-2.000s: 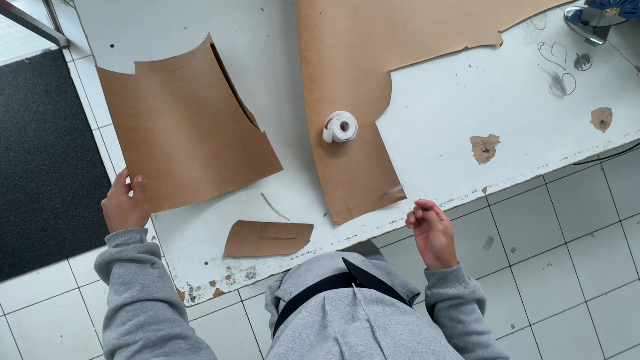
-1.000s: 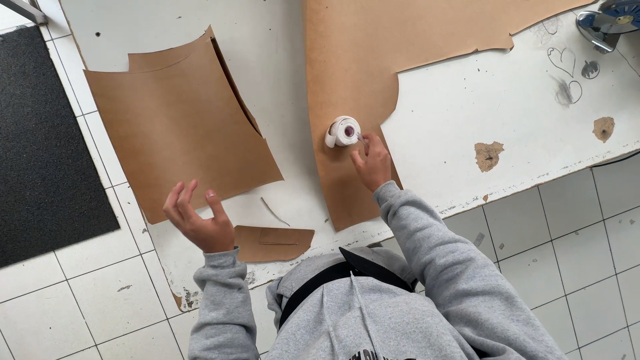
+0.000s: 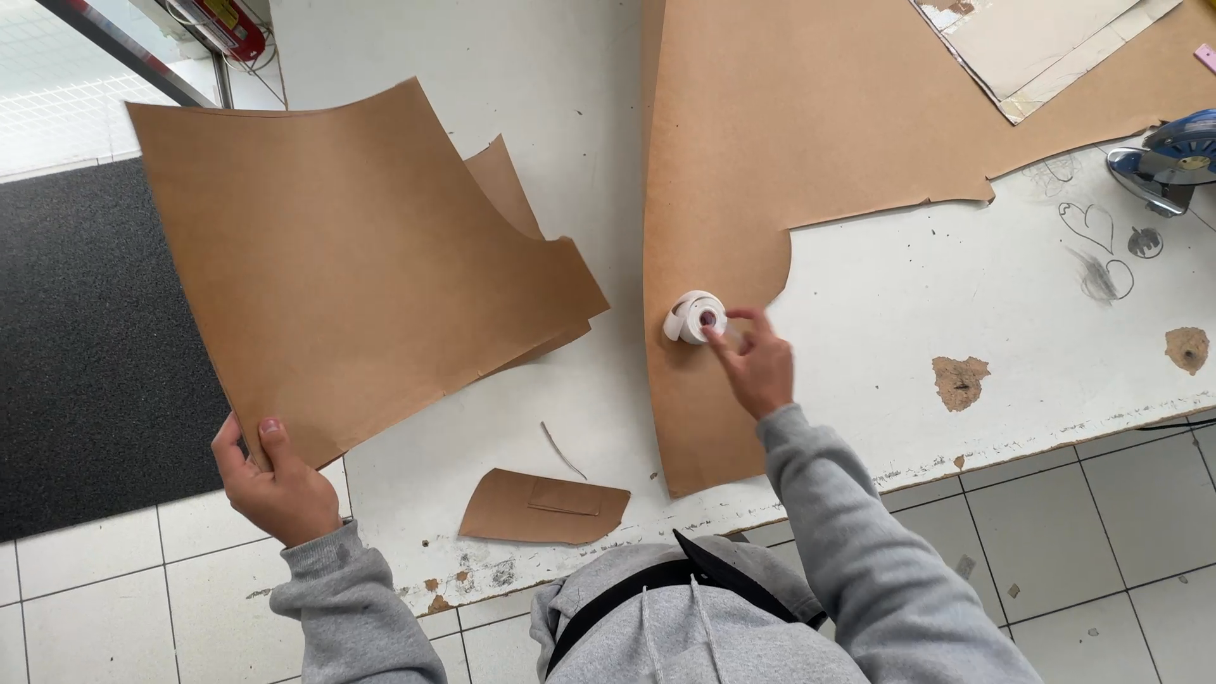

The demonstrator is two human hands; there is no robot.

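Pinched at its lower left corner, a large brown paper pattern piece [image 3: 351, 256] is in my left hand [image 3: 280, 475], lifted over the table's left end with another brown piece [image 3: 503, 180] partly showing beneath it. My right hand [image 3: 757, 361] has its thumb and forefinger at the side of a small white roll of paper or tape [image 3: 701, 317]; whether they grip it I cannot tell. The roll stands on a long brown paper sheet [image 3: 817, 114]. A small brown paper piece [image 3: 544, 506] lies near the front edge, with a thin strip [image 3: 563, 450] behind it.
The white table [image 3: 874, 313] has chipped patches and pencil drawings. A blue and chrome round-bladed cutting machine [image 3: 1168, 161] stands at its right. Pale card sheets [image 3: 1045, 47] lie on the brown paper at the back. A red fire extinguisher [image 3: 223, 27] is at the upper left.
My left hand has taken hold of the large pattern piece and lifted it; one second ago the hand was free beside its lower edge. My right hand came to the roll from the table's front edge.
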